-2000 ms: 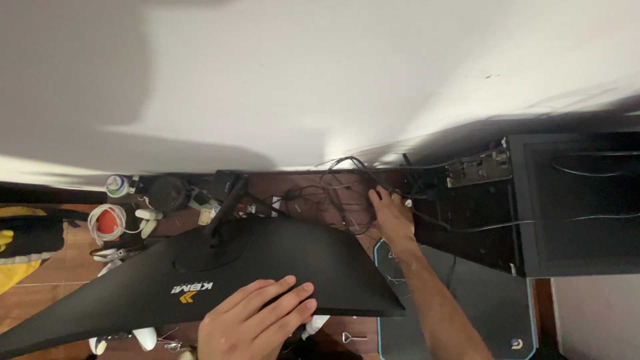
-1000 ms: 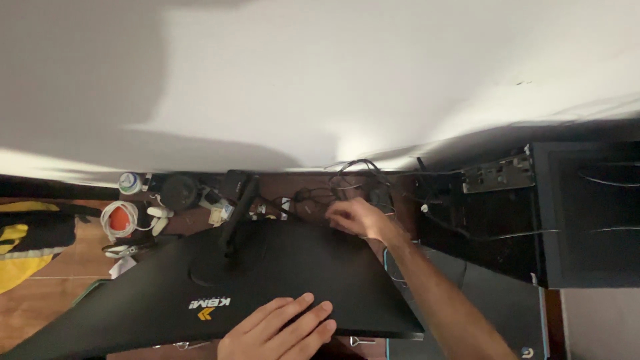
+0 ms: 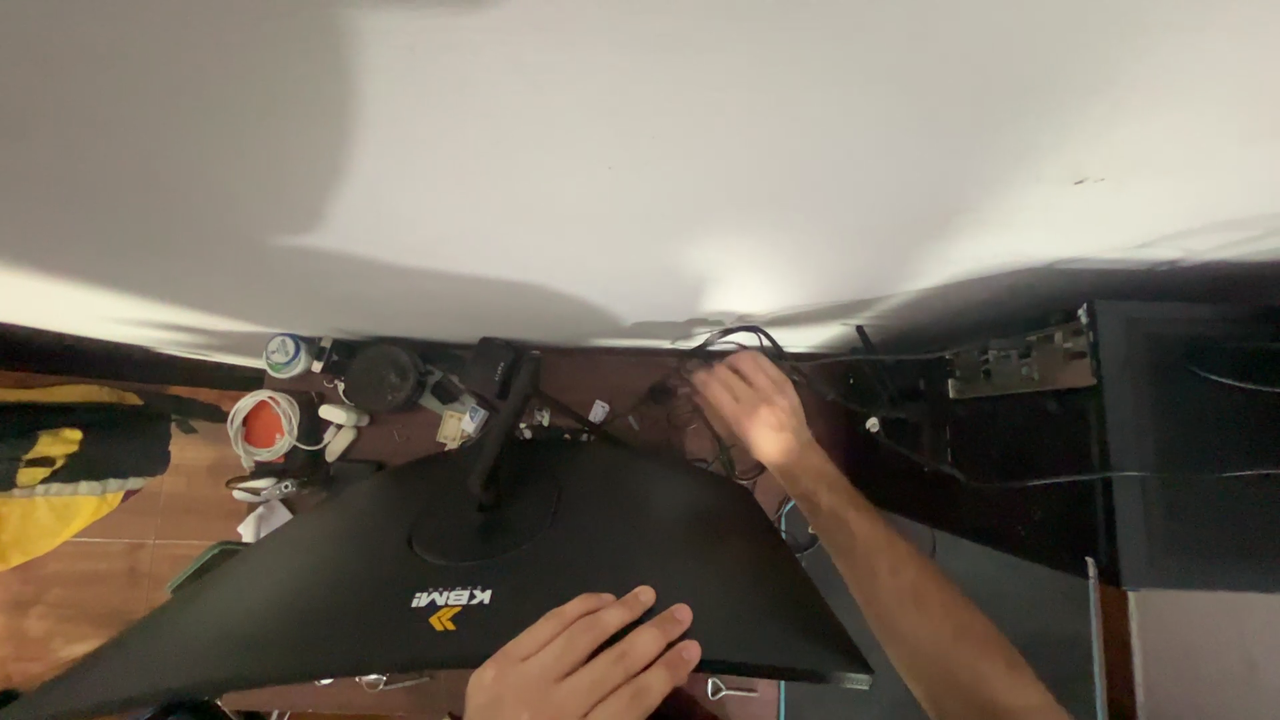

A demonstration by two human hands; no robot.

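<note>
A curved black monitor (image 3: 640, 540) with a KBM! logo is seen from behind and above, its stand arm (image 3: 505, 430) rising at the back. My left hand (image 3: 590, 660) rests with its fingers on the monitor's top edge, low in the view. Behind the monitor, my right hand (image 3: 755, 405) is over a tangle of black cables (image 3: 740, 335) near the wall. Its fingers are blurred, and whether they grip a cable cannot be told.
A black computer case (image 3: 1180, 440) stands at the right, a thin cable crossing it. At the left are a coiled white cable (image 3: 235, 425), a round black device (image 3: 380, 377) and a small jar (image 3: 287, 355). The pale wall (image 3: 640, 180) runs behind the desk.
My right hand has moved left from the cables beside the case, then back toward the cable tangle. My left hand stays on the monitor. The view has shifted slightly.
</note>
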